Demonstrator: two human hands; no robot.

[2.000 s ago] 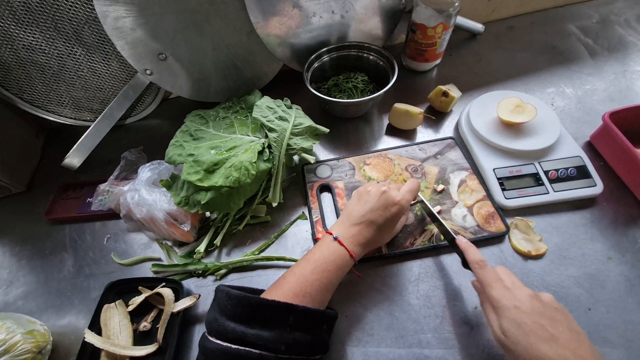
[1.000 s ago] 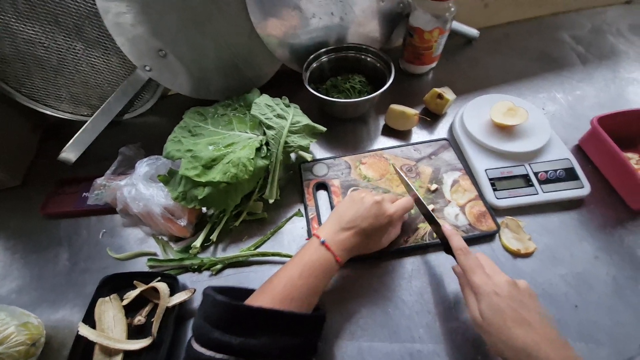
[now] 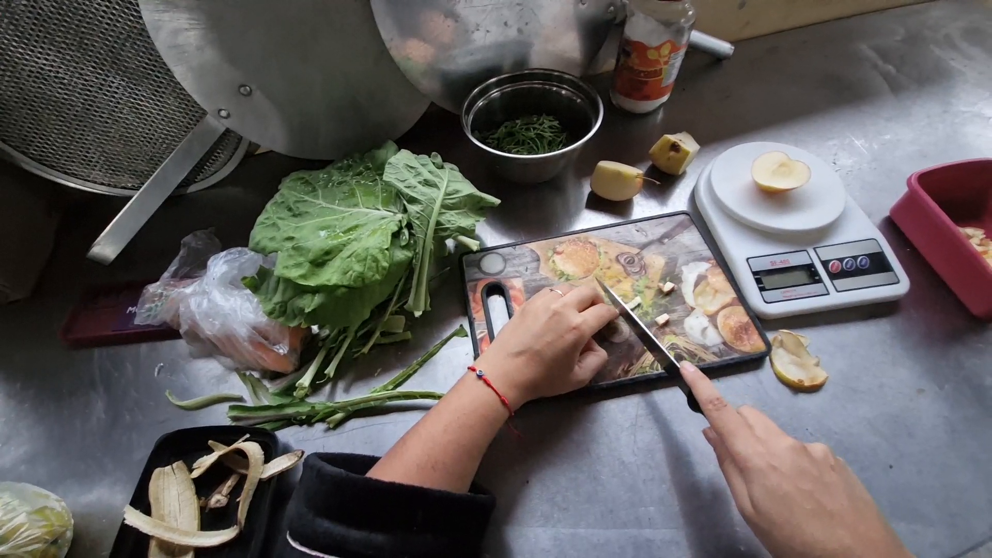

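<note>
A cutting board (image 3: 597, 232) printed with pictures of food lies on the metal table. My left hand (image 3: 546, 341), a red string bracelet at its wrist, rests on the board with curled fingers; whatever may be under them is hidden. In my right hand (image 3: 783, 457) is the black handle of a kitchen knife (image 3: 643, 333), its blade slanting over the board beside my left fingertips. Small pale cut pieces (image 3: 663, 318) lie near the blade. A piece of apple peel (image 3: 798, 361) sits off the board's right corner. Half an apple (image 3: 779, 171) rests on the white kitchen scale (image 3: 806, 232).
Behind the board are a steel bowl (image 3: 531, 163) of chopped greens, apple pieces (image 3: 617, 180) and a jar (image 3: 652, 58). Leafy greens (image 3: 333, 232) and a plastic bag (image 3: 232, 310) lie left, above a black tray (image 3: 159, 457) with banana peels. A red container (image 3: 942, 240) stands right.
My right hand and the knife have shifted slightly over the board, the blade changing its slant. My left hand has stayed on the board, its fingers now more curled.
</note>
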